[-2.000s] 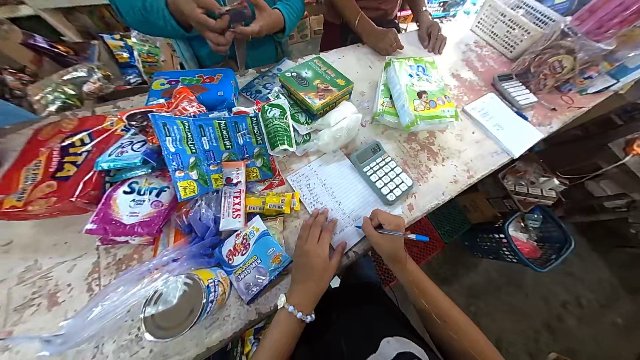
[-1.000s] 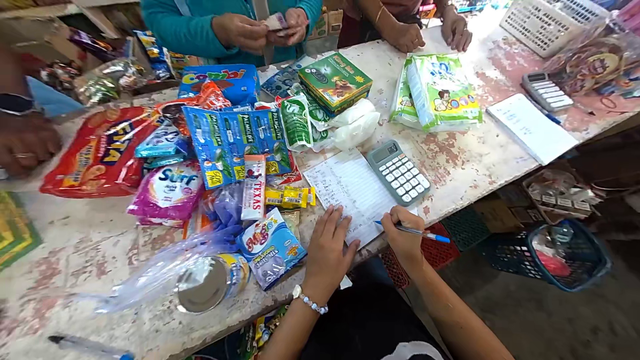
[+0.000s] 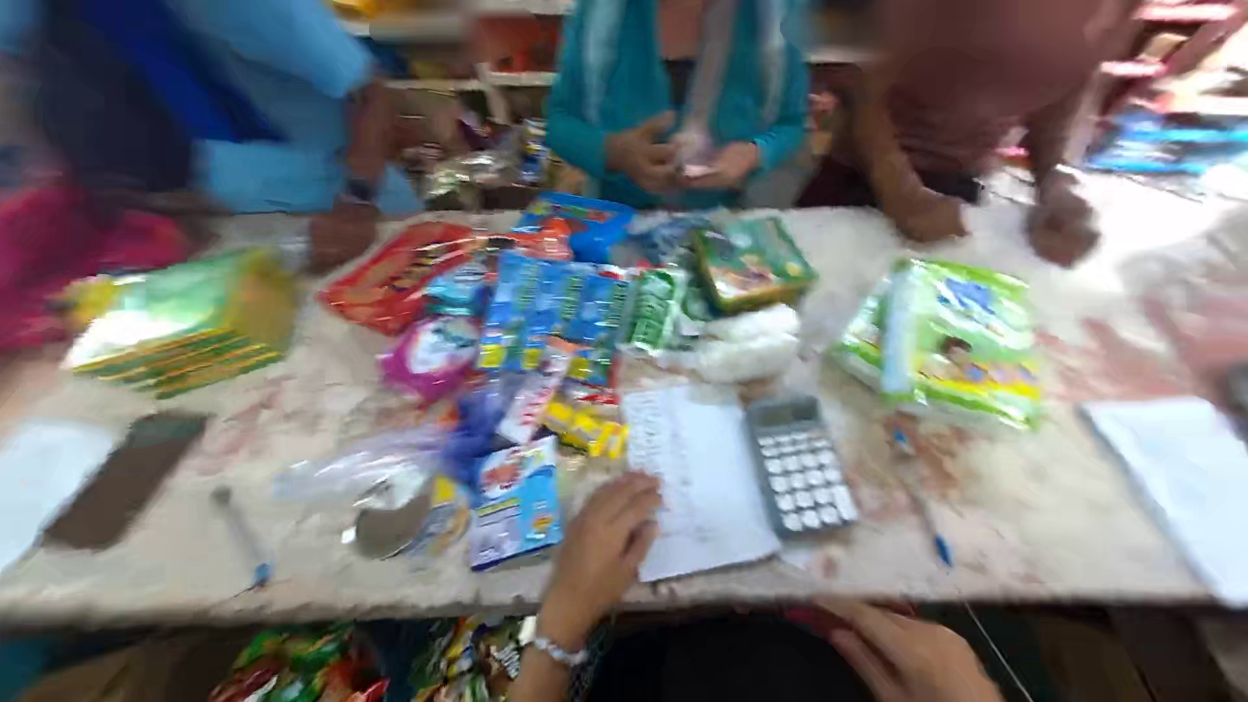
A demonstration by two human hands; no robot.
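My left hand (image 3: 609, 531), with a beaded bracelet at its wrist, rests on the left edge of a handwritten paper pad (image 3: 697, 487) and holds nothing. Low on the right, below the counter's front edge, is my right hand (image 3: 897, 648); it is blurred, and its grip does not show clearly. A grey calculator (image 3: 801, 468) lies against the pad's right side. Right of that, a blue pen (image 3: 921, 497) lies on the counter. Close to my left hand are a blue and white carton (image 3: 517, 507), yellow packets (image 3: 585, 429) and a tin can (image 3: 395, 517) on its side.
Blue sachet strips (image 3: 556, 302), a red snack pack (image 3: 405, 273), a green box (image 3: 751, 261) and green packs (image 3: 965, 341) cover the worn counter (image 3: 331, 575). A stack of green packets (image 3: 185, 322) and a dark phone (image 3: 127, 478) lie left. People's hands (image 3: 682, 161) are across the counter.
My right hand has left the pad and dropped below the counter edge. The pen it held now lies on the counter, right of the calculator. The view has swung widely.
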